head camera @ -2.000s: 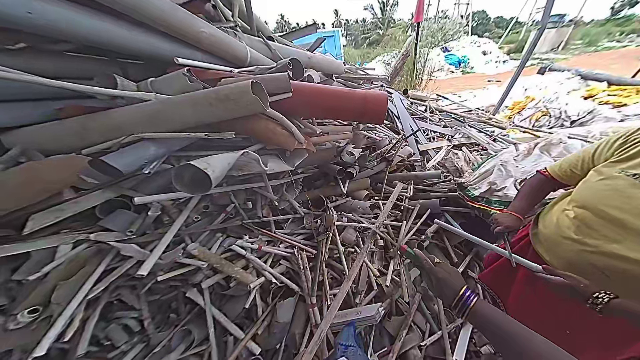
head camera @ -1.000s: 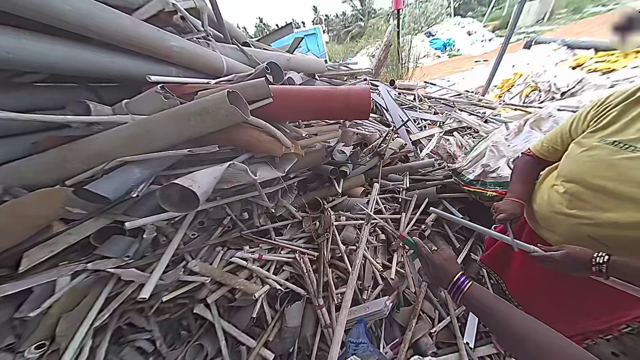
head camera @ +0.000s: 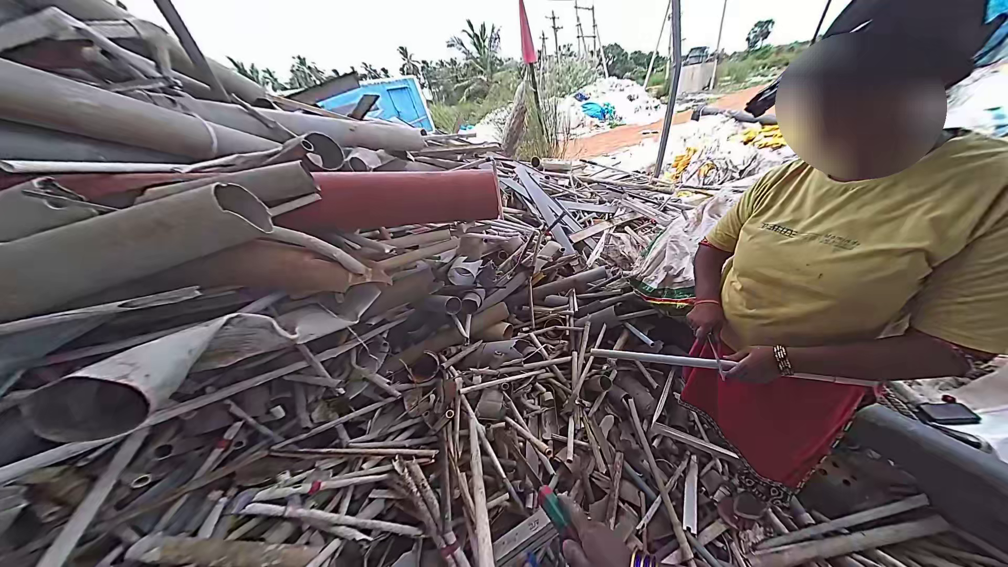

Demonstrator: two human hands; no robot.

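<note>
My right hand, with bangles at the wrist, shows at the bottom edge, closed around a small green and red object, perhaps a tool handle. Scrap plastic pipes and strips lie around and below it. My left hand is out of view. On the right, a co-worker in a yellow shirt holds a thin whitish pipe in both hands, with a small metal tool against it.
Large grey pipes and a reddish-brown pipe are stacked at the left. White sacks lie behind the co-worker's pipe. A leaning pole rises farther back, and a grey beam or edge stands at lower right.
The view has tilted up, leaving my right hand lower in it. The co-worker's pipe, earlier sloping, is now nearly level.
</note>
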